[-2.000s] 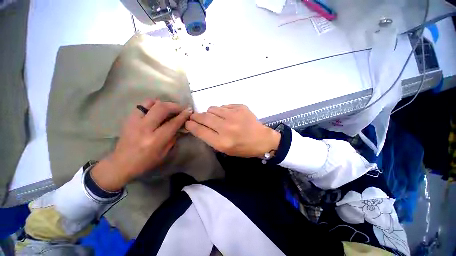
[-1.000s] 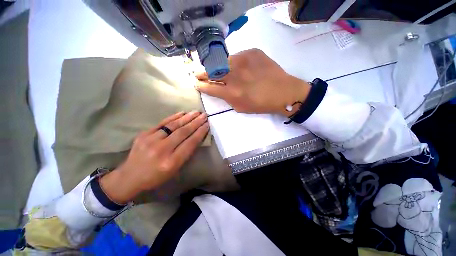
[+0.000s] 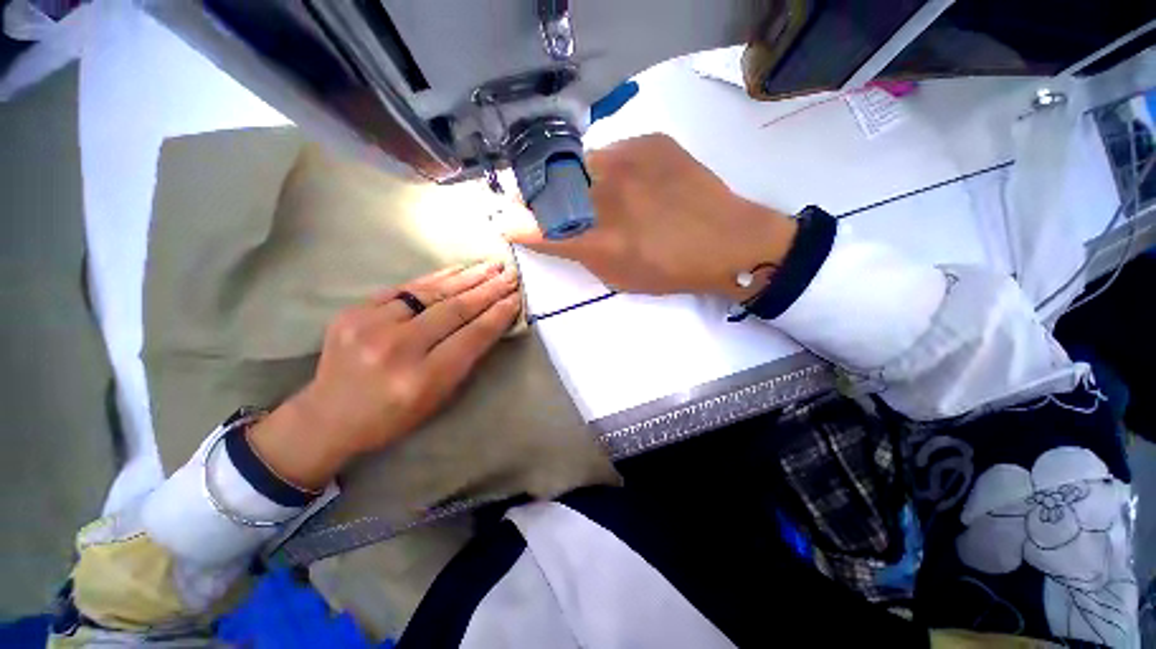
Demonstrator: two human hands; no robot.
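Note:
A khaki cloth panel [image 3: 228, 254] lies on the white machine table, its right edge running up to the lit needle area. The machine head [image 3: 418, 76] stands over it, with a blue-grey cylinder [image 3: 562, 190] right of the needle. My left hand [image 3: 406, 361] lies flat on the panel near its right edge, fingers together, a dark ring on one finger. My right hand [image 3: 666, 216] is beside and partly behind the cylinder, fingertips at the panel's edge by the needle. Glare and the cylinder hide whether those fingertips pinch the cloth.
More khaki cloth [image 3: 51, 330] lies at far left. A grey ruler strip [image 3: 723, 408] runs along the table's front edge. Dark checked cloth [image 3: 830, 488] is below it. A thin white bag [image 3: 1008, 228] and cables are at the right. Blue cloth or plastic [image 3: 285, 615] is low left.
My hands moved from together at the panel's lower edge to apart, the right one up beside the needle. Since one second ago, my left hand and the panel's edge have shifted slightly.

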